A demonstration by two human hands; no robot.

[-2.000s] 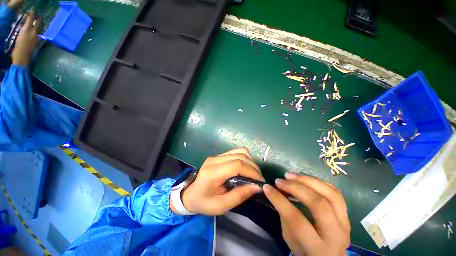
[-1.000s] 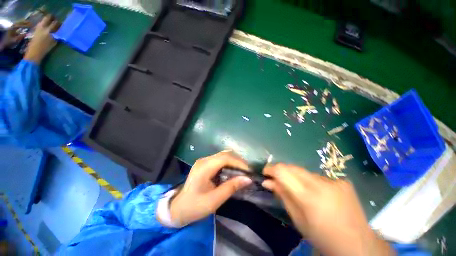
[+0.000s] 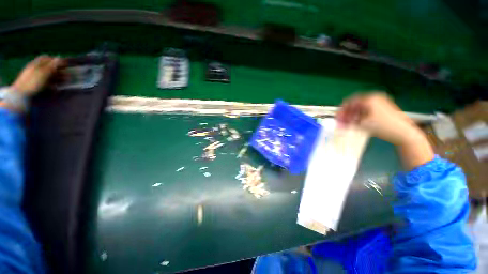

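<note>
The view is blurred. My left hand (image 3: 40,76) is at the far left, its fingertips at a silver-white frame (image 3: 81,76) in the far end of the long black tray (image 3: 59,160). Whether it grips the frame is not clear. My right hand (image 3: 374,116) is over the far end of a long white sheet (image 3: 330,174), fingers curled down at it. Whether they pinch the sheet is not clear. The sheet lies beside a blue bin (image 3: 286,136) with pale slivers inside.
A pile of cream slivers (image 3: 252,180) and scattered scraps (image 3: 211,145) lie on the green bench (image 3: 155,225). Beyond the pale strip (image 3: 176,106) lie a light phone-sized piece (image 3: 173,71) and a dark one (image 3: 218,71). Brown cardboard-like material (image 3: 459,147) is at far right.
The view has swung right. My hands have parted: the left has gone to the tray's far end, the right to the white sheet. The dark piece they held is no longer seen between them.
</note>
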